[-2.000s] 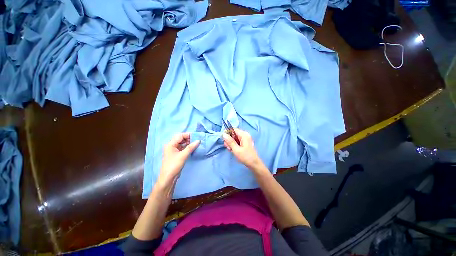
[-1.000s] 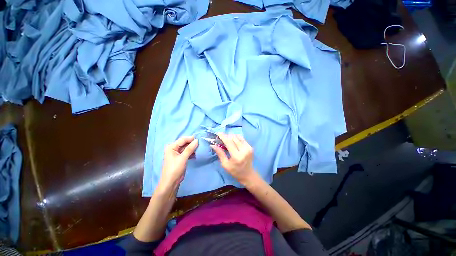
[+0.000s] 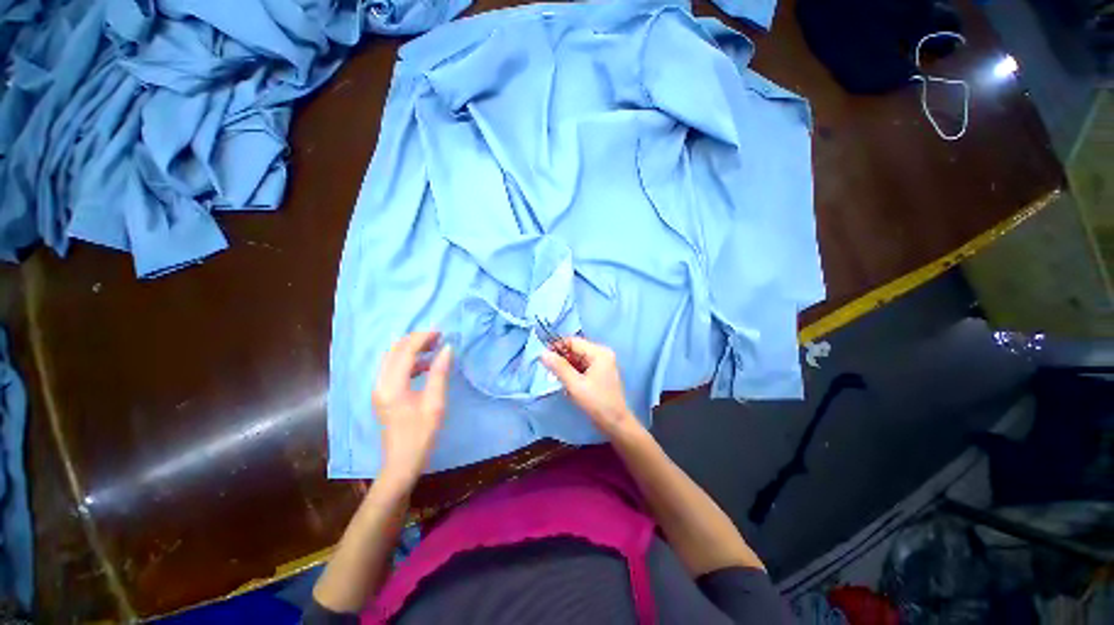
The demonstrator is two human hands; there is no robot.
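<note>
A light-blue garment (image 3: 611,183) lies spread on the table in front of me, with folds in its middle. A rounded, gathered part of it, perhaps a sleeve end (image 3: 507,354), lies between my hands. My right hand (image 3: 591,381) holds small dark snips (image 3: 553,337), tips pointing up and left over the gathered cloth. My left hand (image 3: 413,388) is just left of this part, over the garment, with thumb and fingers apart and no cloth seen between them.
A heap of blue garments (image 3: 159,110) lies at the upper left of the dark brown table (image 3: 196,354). A black bundle (image 3: 867,43) and a white cord loop (image 3: 944,104) are at the upper right. A yellow strip (image 3: 935,269) edges the table.
My left hand has let go of the cloth and moved slightly left. The gathered part has dropped into a rounded shape. The snips now point up and left, and the whole view has shifted slightly.
</note>
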